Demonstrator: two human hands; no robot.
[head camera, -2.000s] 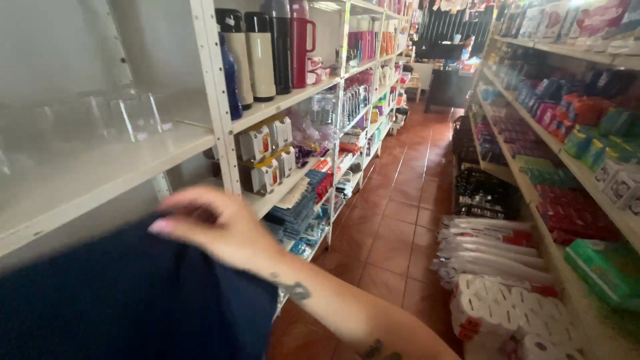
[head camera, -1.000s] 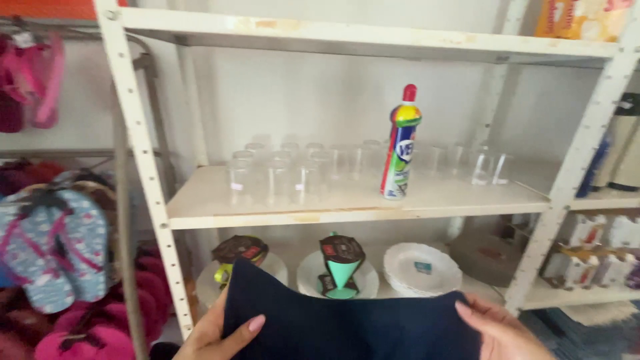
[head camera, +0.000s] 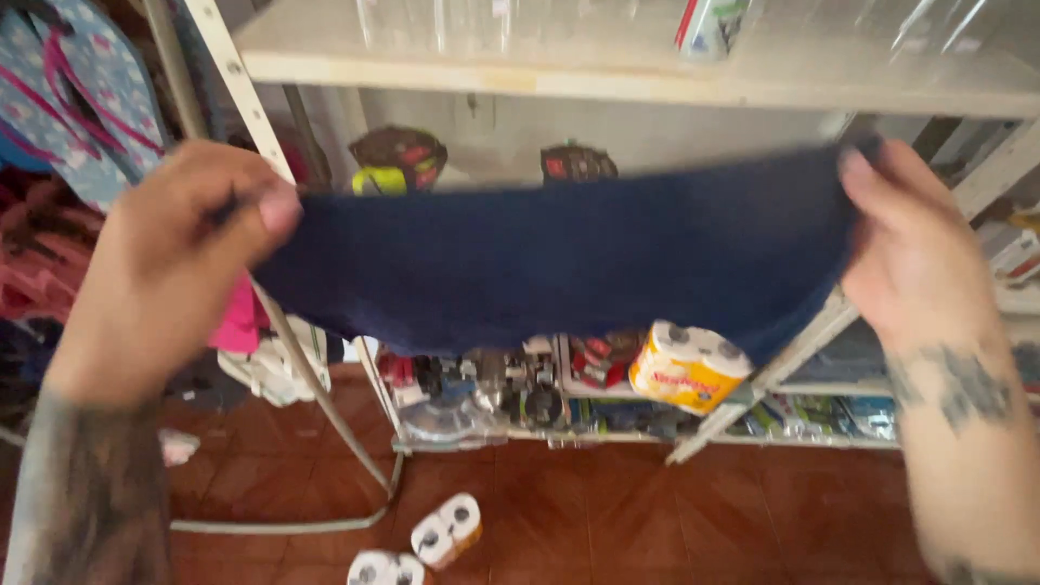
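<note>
A dark navy cloth (head camera: 561, 260) is stretched between my two hands in front of the shelving. My left hand (head camera: 187, 244) pinches its upper left corner between thumb and fingers. At the upper right corner, my right hand (head camera: 910, 227) grips it the same way. The cloth hides much of the shelf with the packaged goods behind it. Just below its lower right edge shows a yellow and white pack of paper rolls (head camera: 691, 367). Above the cloth, the lower part of a bottle (head camera: 712, 28) and clear glasses (head camera: 471, 24) stand on the white shelf (head camera: 520, 75).
More packs of paper rolls (head camera: 447, 530) are on the red tiled floor (head camera: 585, 520). A metal rack leg (head camera: 325, 406) comes down at the left, near hanging flip-flops (head camera: 73, 89). Various packaged goods (head camera: 487, 390) fill the bottom shelf. A slanting shelf post (head camera: 756, 390) is at the right.
The view has tilted down to the lower shelves and floor. Both hands have raised the cloth, which now spans the middle of the view. Two seconds ago only one hand showed at the cloth.
</note>
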